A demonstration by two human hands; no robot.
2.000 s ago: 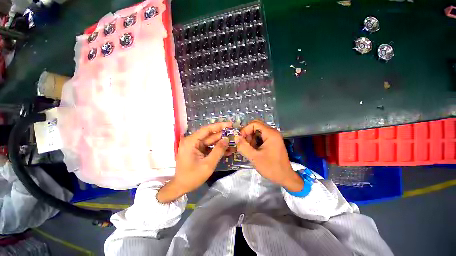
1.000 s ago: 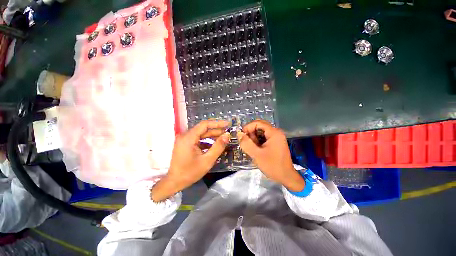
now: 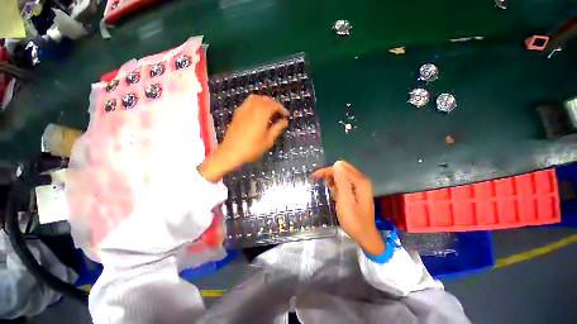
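Note:
The clear component tray (image 3: 266, 166) lies on the dark green bench, with dark pocket rows farther away and bright glare nearer. My left hand (image 3: 252, 130) is over its upper rows, fingers curled and thumb and fingertips close together near the right side. My right hand (image 3: 352, 196) is at the tray's right edge, fingers bent, fingertips over the tray. No round unit shows at either hand; fingers hide whether small parts are held. Several round units (image 3: 152, 91) sit on the pinkish-white sheet (image 3: 148, 149) over the red tray at left.
Loose round units (image 3: 418, 97) lie at right on the bench, another (image 3: 341, 27) farther back. Debris (image 3: 347, 126) lies between. A red pocket tray (image 3: 481, 204) is over a blue bin (image 3: 469, 253) at the bench edge. A black hose (image 3: 14, 218) curves at far left.
My hands have moved apart. My left hand has moved up over the far rows, my right to the tray's right edge. The unit between them no longer shows. The camera view has shifted.

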